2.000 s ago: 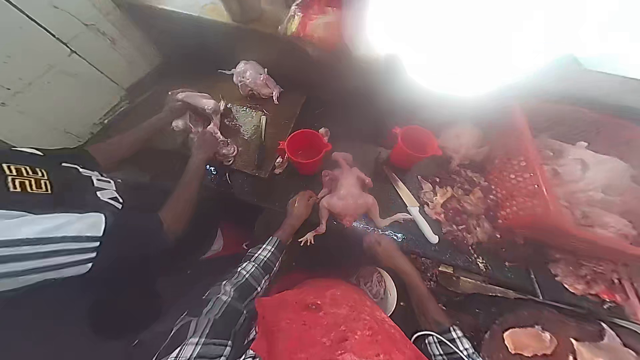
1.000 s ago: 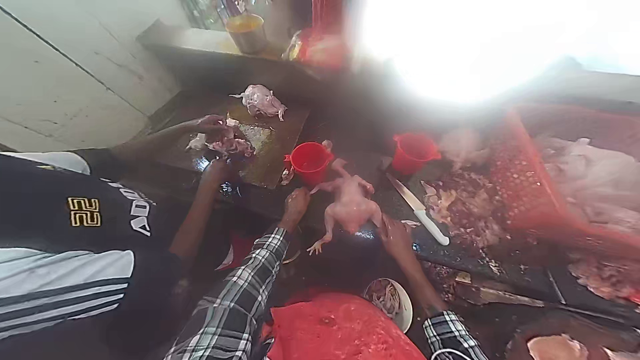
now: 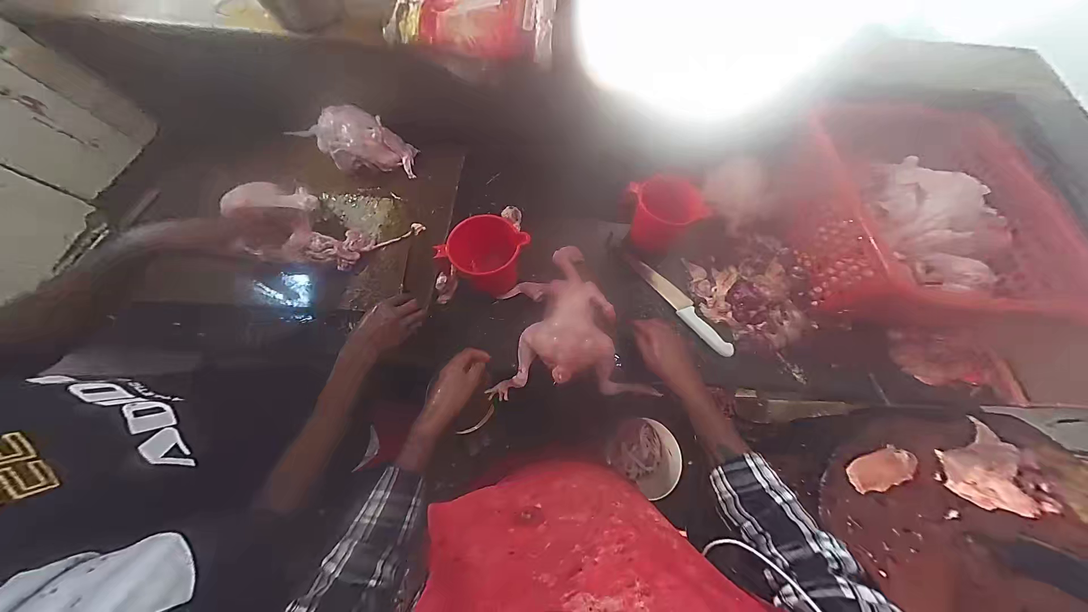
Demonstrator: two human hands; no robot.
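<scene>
A plucked whole chicken [image 3: 571, 327] lies on the dark work surface in front of me, neck away from me and legs spread. To its left is my left hand [image 3: 459, 382], fingers curled near one foot; whether it holds anything is unclear. My right hand [image 3: 661, 347] rests just right of the bird, not on it, its fingers partly blurred. A knife with a white handle [image 3: 705, 330] lies beyond that hand, beside a heap of giblets [image 3: 752, 293]. Red plastic mugs stand beyond the bird, one at left [image 3: 484, 252] and one at right [image 3: 665, 212].
A co-worker's hand [image 3: 393, 325] is left of mine, by a board [image 3: 433, 195] with poultry pieces [image 3: 272, 217] and another carcass [image 3: 357, 140]. A red crate [image 3: 850, 212] of poultry stands right. Near me are a white bowl [image 3: 669, 459] and a round block [image 3: 867, 531] with meat scraps.
A second ago my right hand was at the chicken's leg end; now it is off to the right of the bird. The co-worker's near hand has moved toward the board's near edge.
</scene>
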